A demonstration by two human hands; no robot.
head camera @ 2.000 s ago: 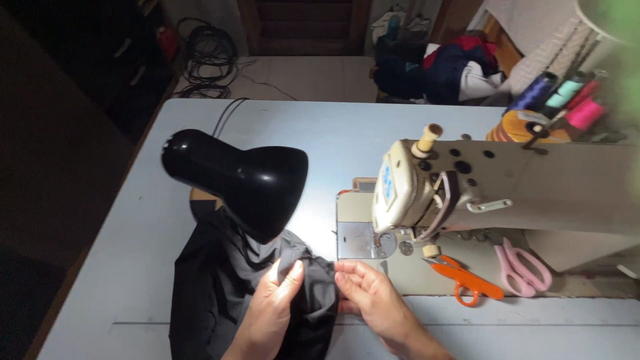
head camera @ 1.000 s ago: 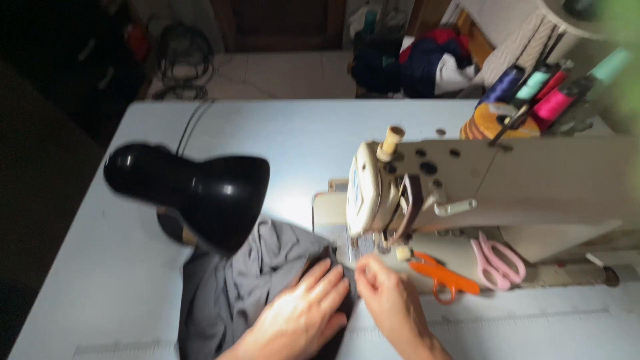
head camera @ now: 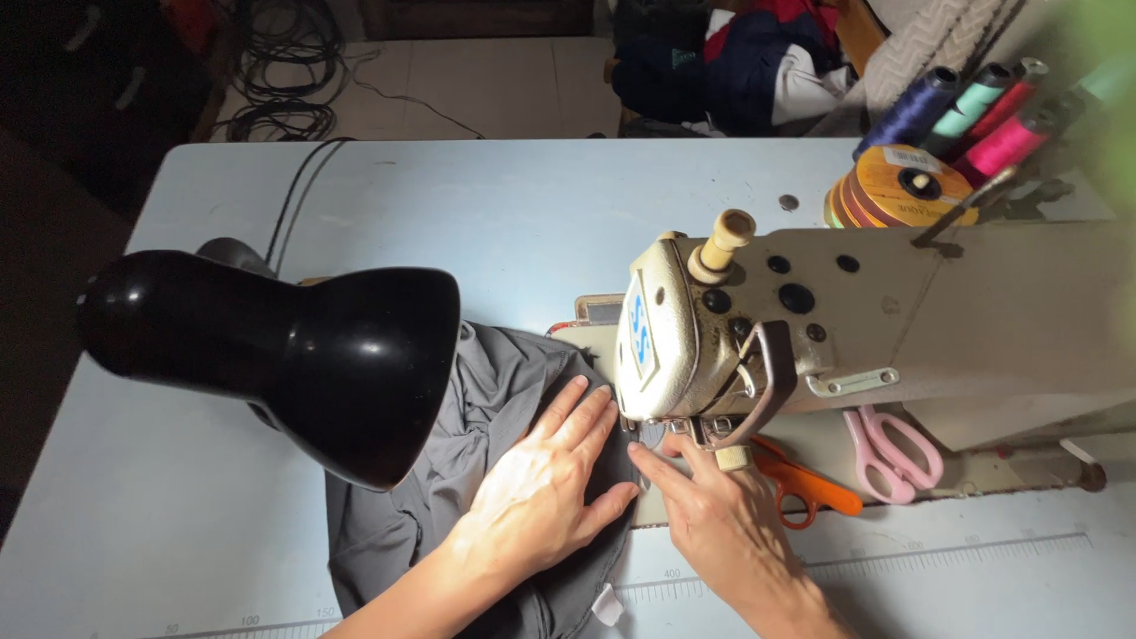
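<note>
Dark grey fabric point(head camera: 461, 444) lies on the table, its right edge at the needle area of a sewing machine point(head camera: 692, 346). My left hand point(head camera: 541, 479) rests flat on the cloth with its fingers spread, left of the needle area. My right hand point(head camera: 719, 506) is just below the machine head, index fingertip at the fabric's edge and the other fingers partly hidden by the machine. Whether it pinches the cloth is not visible. A small white label point(head camera: 607, 605) shows at the cloth's lower edge.
A black desk lamp point(head camera: 355, 355) overhangs the fabric at left. Orange thread snips point(head camera: 803, 484) and pink-handled scissors point(head camera: 892, 453) lie right of my right hand. Thread cones point(head camera: 967, 115) and a ribbon spool point(head camera: 914, 186) stand at back right. A printed ruler scale point(head camera: 932, 550) runs along the front.
Two seconds ago both hands held the fabric up left of the machine. The cloth now lies against the needle area, with my left hand flattened on it and my right hand beside the needle area.
</note>
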